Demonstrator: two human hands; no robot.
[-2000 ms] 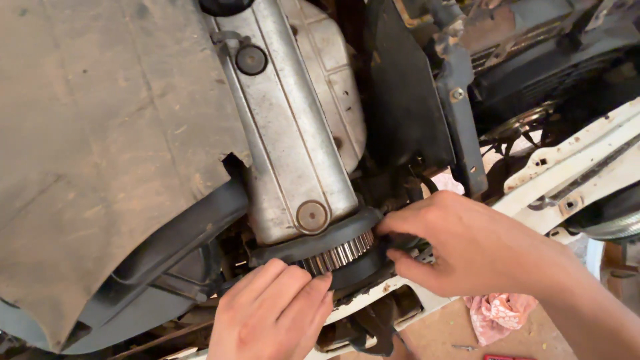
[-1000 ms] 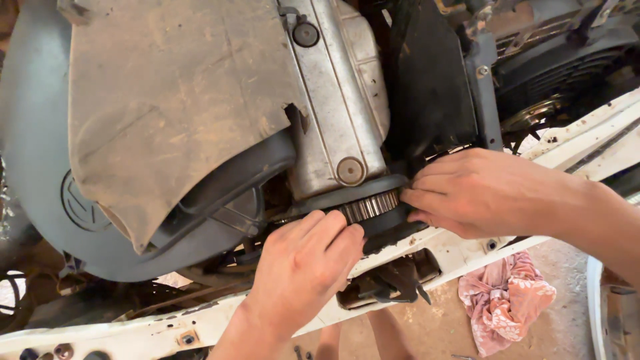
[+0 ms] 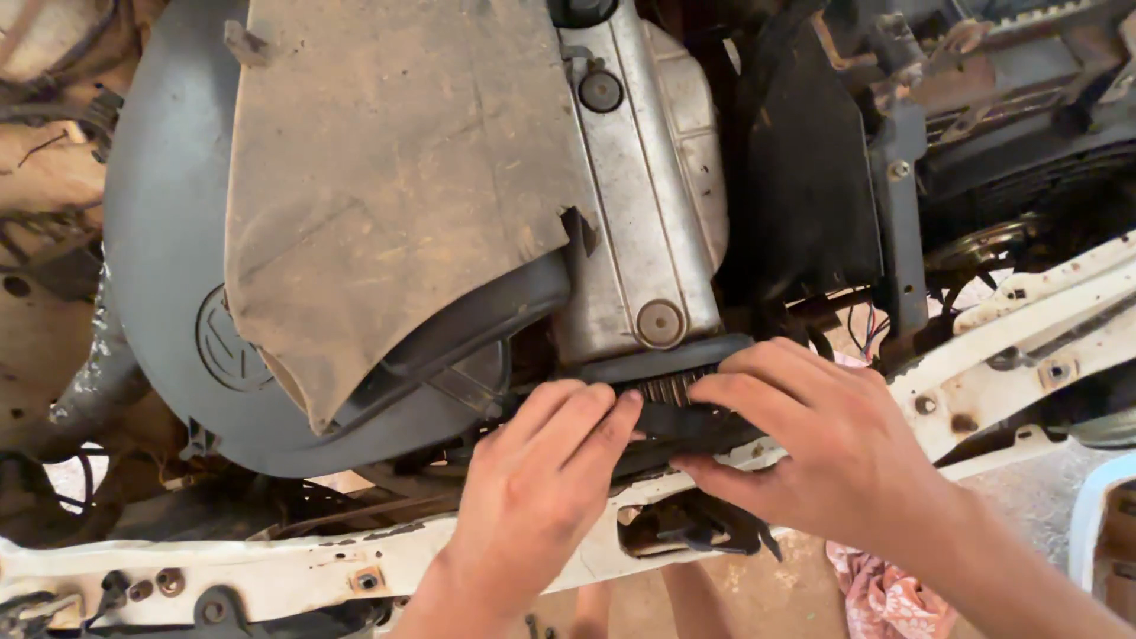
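A toothed metal pulley [image 3: 672, 388] shows at the front end of the silver valve cover [image 3: 641, 204], between a dark rim above and a dark cover part [image 3: 679, 422] below. My left hand [image 3: 543, 484] rests at the pulley's left side, fingertips bent against its edge. My right hand [image 3: 803, 435] touches the teeth on the right with its index fingertip, its thumb apart and lower, near the white body panel. Whether a belt lies under my fingers, I cannot tell. Round bolt caps [image 3: 660, 324] sit on the valve cover.
A dirty, torn sheet [image 3: 399, 151] lies over the large grey air filter housing [image 3: 164, 222]. The white front crossmember [image 3: 293, 568] runs below my hands. A radiator fan [image 3: 1047, 195] stands at right. On the floor lie a pink patterned cloth [image 3: 887, 595] and, right of it, a light blue-rimmed container [image 3: 1084, 524].
My right hand's index finger has come onto the pulley's teeth from its right side, and the thumb has spread away. My left hand stays at the left side.
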